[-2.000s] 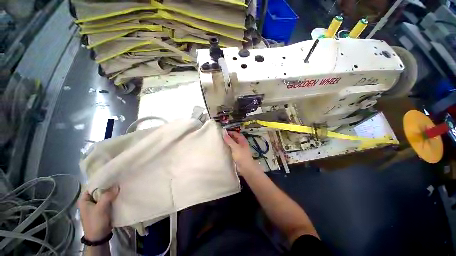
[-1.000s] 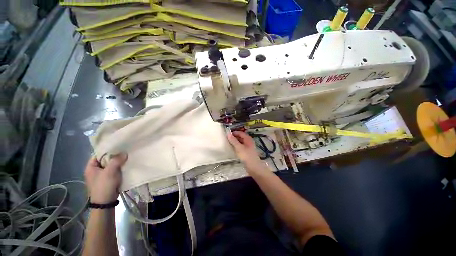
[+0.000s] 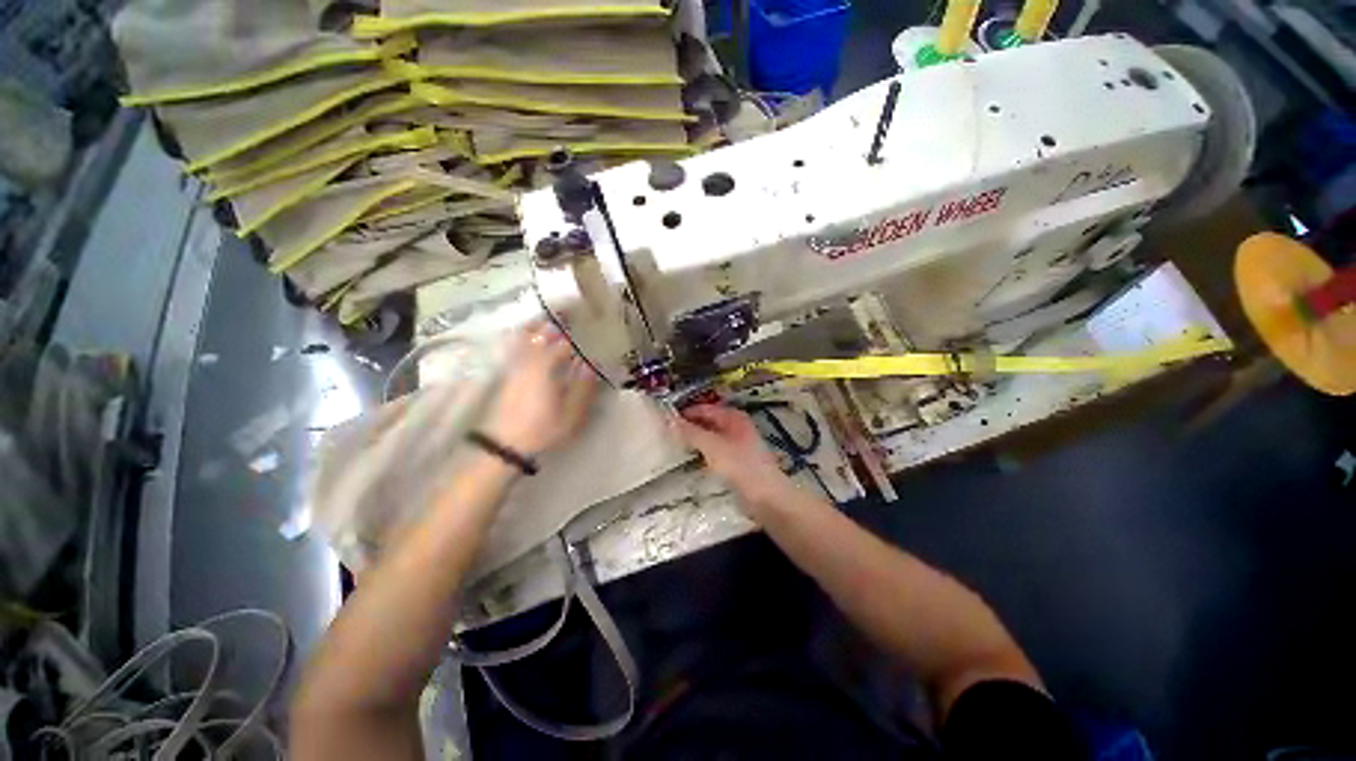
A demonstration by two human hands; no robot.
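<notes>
The beige canvas bag body [image 3: 595, 468] lies on the machine bed, its right edge at the needle area [image 3: 651, 375] of the white sewing machine [image 3: 922, 223]. A webbing handle [image 3: 602, 639] hangs off the front. My left hand [image 3: 547, 390] is blurred and lies on the cloth just left of the machine head; its fingertips are unclear. My right hand [image 3: 726, 443] holds the cloth's right edge with its fingertips just below the needle. The yellow binding tape [image 3: 877, 366] runs from the right to the needle. Dark-handled scissors [image 3: 788, 431] lie right of my right hand.
A stack of yellow-edged bags [image 3: 431, 112] stands behind left. A blue bin [image 3: 799, 45] is behind the machine. The orange tape reel [image 3: 1291, 312] is at far right. Loose straps [image 3: 179, 691] lie lower left. The handwheel [image 3: 1212, 134] is at the head's right end.
My left hand has moved from the cloth's lower left corner up and right, close to the machine head. My right hand stays near the needle. The cloth's left part now lies lower and more bunched.
</notes>
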